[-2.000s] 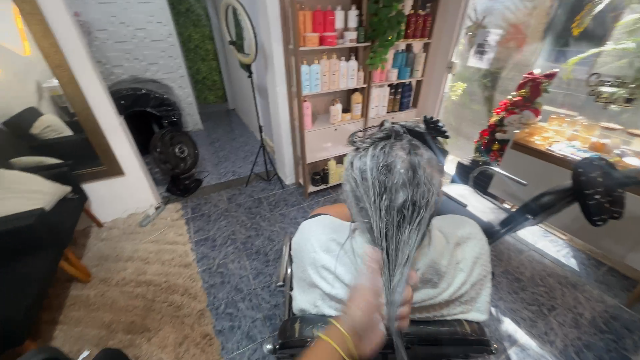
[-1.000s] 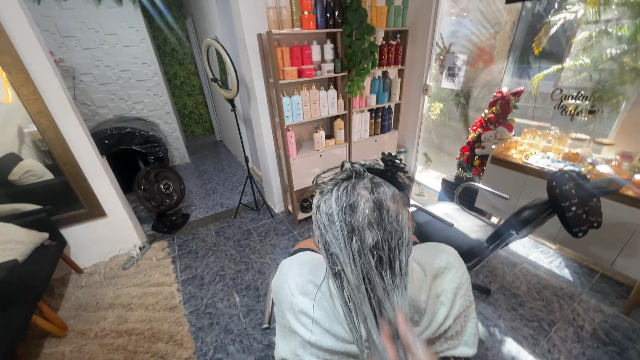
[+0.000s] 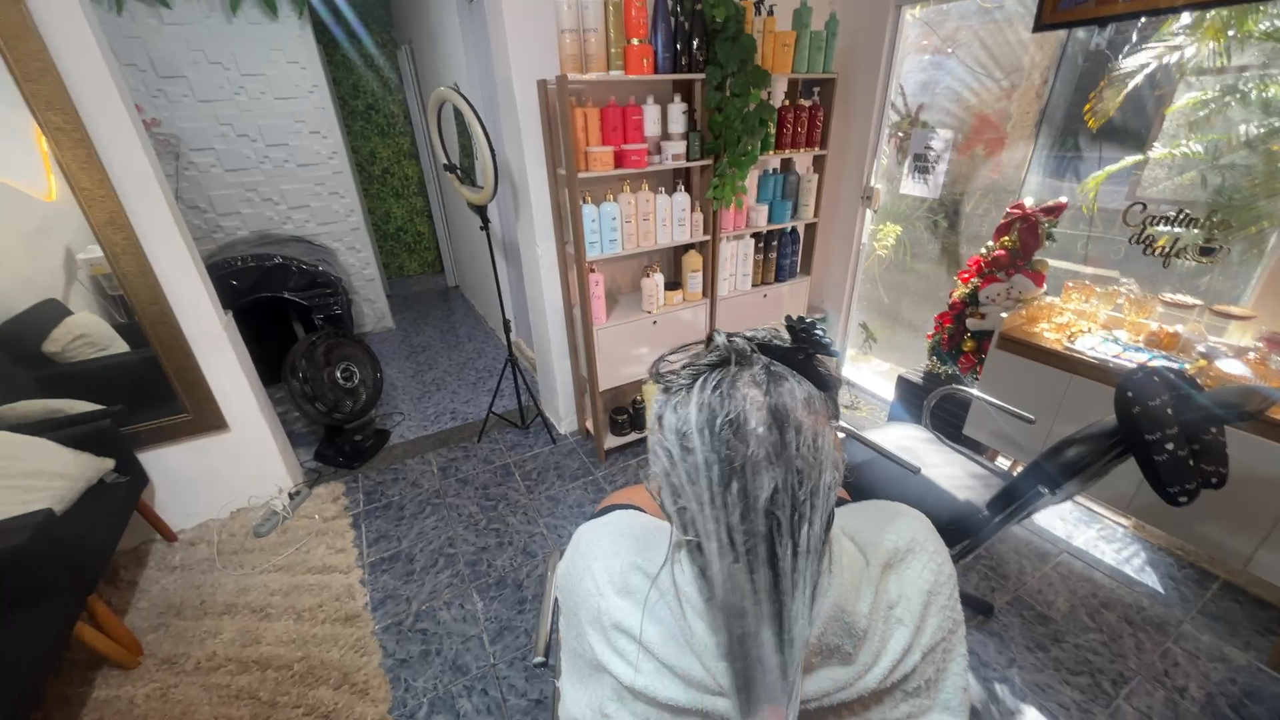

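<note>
A seated person's long dark hair (image 3: pixel 745 480), coated in a whitish cream, hangs straight down the back over a pale towel (image 3: pixel 880 620) draped on the shoulders. Strands at the crown lie swept back and wet. Beside the top of the head on the right is a black object (image 3: pixel 808 345), perhaps a hair claw clip. Neither of my hands shows clearly; at the bottom edge, by the hair ends, a small skin-coloured patch is too slight to tell which hand it is or what it holds. A metal chair armrest (image 3: pixel 545 610) stands at the person's left.
Ahead stands a shelf unit (image 3: pixel 635 172) with many bottles. A ring light on a tripod (image 3: pixel 510 370) and a black fan (image 3: pixel 335 380) stand left of it. On the right are a reclined black salon chair (image 3: pixel 1040 490) and a counter with glassware (image 3: pixel 1080 368). A shaggy rug (image 3: pixel 270 620) lies left.
Two seconds ago a hand with a yellow wristband was around the lower hair; one second ago fingers showed at its lower end. That hand has moved almost wholly out of view, and the hair hangs lower.
</note>
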